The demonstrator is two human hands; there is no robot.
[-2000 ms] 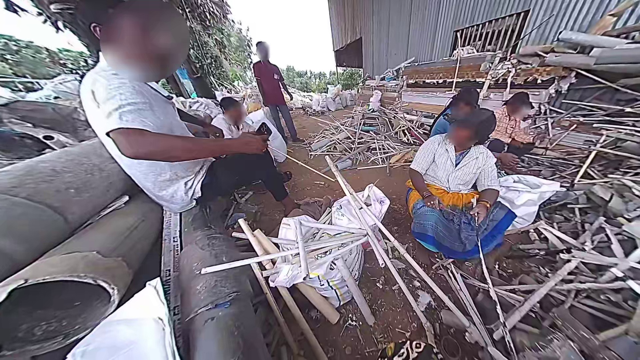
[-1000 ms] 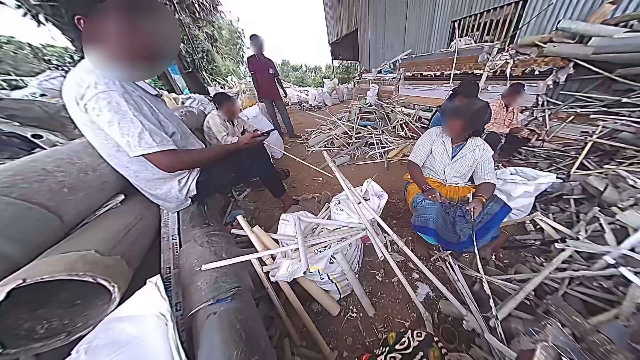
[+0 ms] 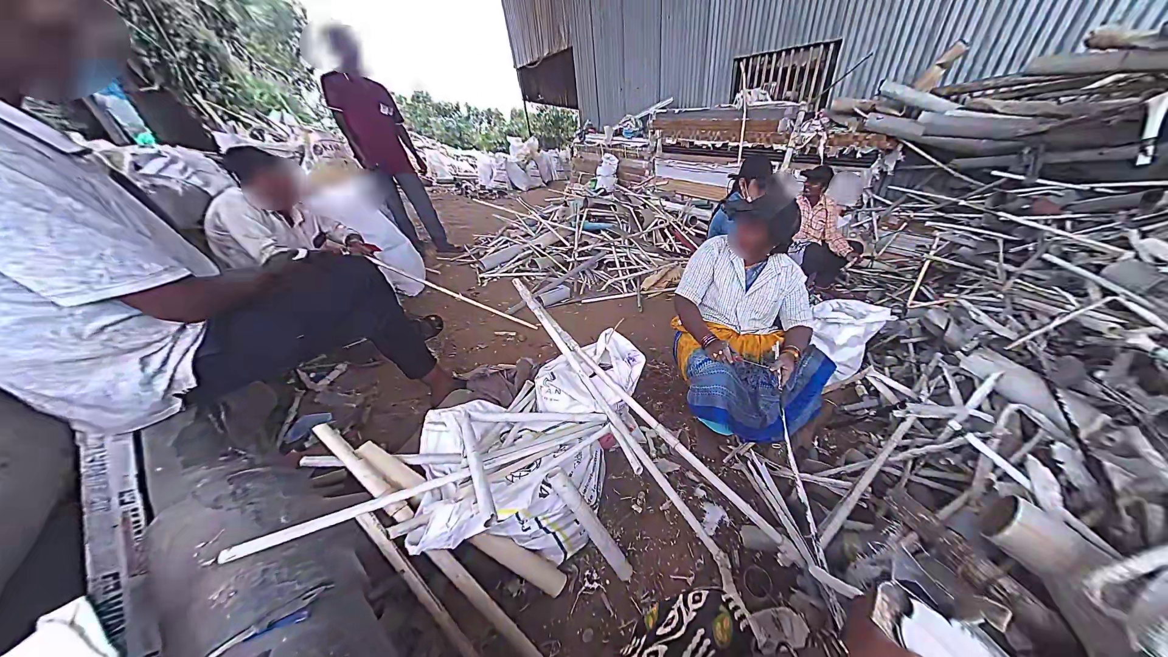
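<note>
At the bottom edge, a blurred brown shape that may be part of my right hand (image 3: 862,632) lies beside a pale pipe piece; whether it grips anything is unclear. My left hand is out of view. Patterned black-and-cream cloth (image 3: 691,624) shows at the lower middle. Ahead, a white woven sack (image 3: 538,511) has several cut plastic pipes (image 3: 474,465) lying across its top. Two long thin pipes (image 3: 675,447) slant from beside the sack toward the lower right. A seated person (image 3: 748,310) in a striped shirt holds a thin strip or rod (image 3: 792,456) with both hands.
Thick grey pipes (image 3: 237,547) lie at lower left, with a person in a white shirt (image 3: 73,292) sitting there. Scrap pipes (image 3: 958,438) are heaped at right. Another pipe pile (image 3: 584,237) stands behind, near a corrugated metal shed (image 3: 657,64). Several other people sit or stand farther back.
The view has moved noticeably toward the right or closer. The person at left has lowered their forearms toward the lap. A brown shape and pipe end now show at the bottom edge.
</note>
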